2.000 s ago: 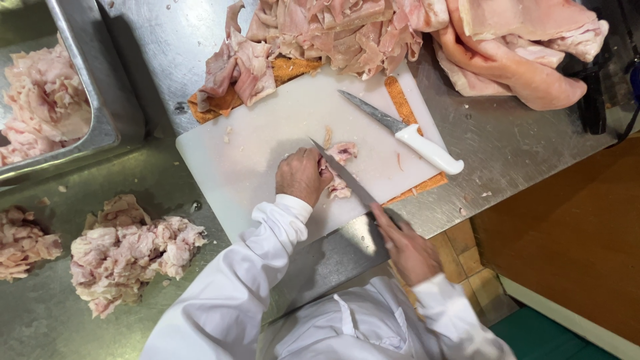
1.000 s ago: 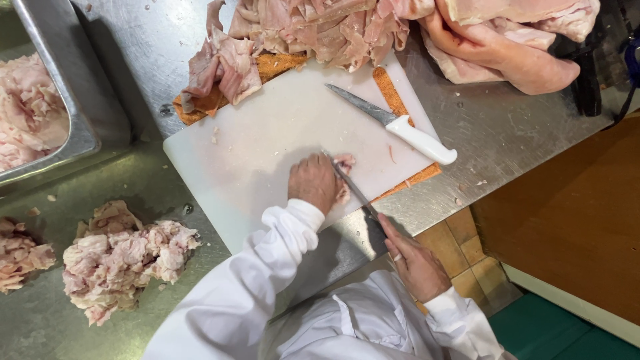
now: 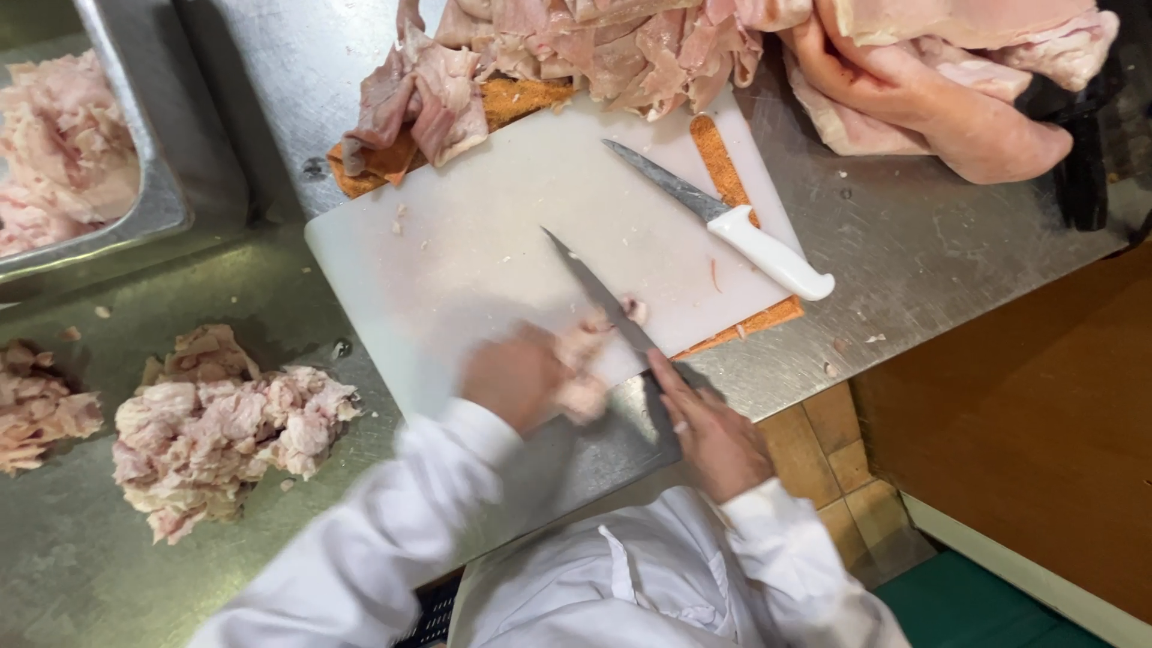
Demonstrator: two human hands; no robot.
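My right hand (image 3: 715, 432) grips a dark-handled knife (image 3: 589, 283) whose long blade points up and left across the white cutting board (image 3: 477, 234). Under and beside the blade lies a small piece of pale pink meat or fat (image 3: 585, 351). Blurred by motion, my left hand (image 3: 515, 376) is at the left side of this piece; whether its fingers pinch it, I cannot tell. A second knife with a white handle (image 3: 774, 256) rests on the board's right side. Orange-brown cloths or mats (image 3: 738, 328) stick out from under the board.
Thin slices of raw meat (image 3: 612, 45) are heaped beyond the board, with larger skin-on cuts (image 3: 945, 99) at the right. Piles of trimmings (image 3: 220, 423) lie on the steel table (image 3: 900, 234) at left, below a metal tray (image 3: 162, 171) of meat. The table's front edge runs near my body.
My left hand has moved left and toward me. The knife in my right hand now lies farther across the board, and more of the small piece shows beside it.
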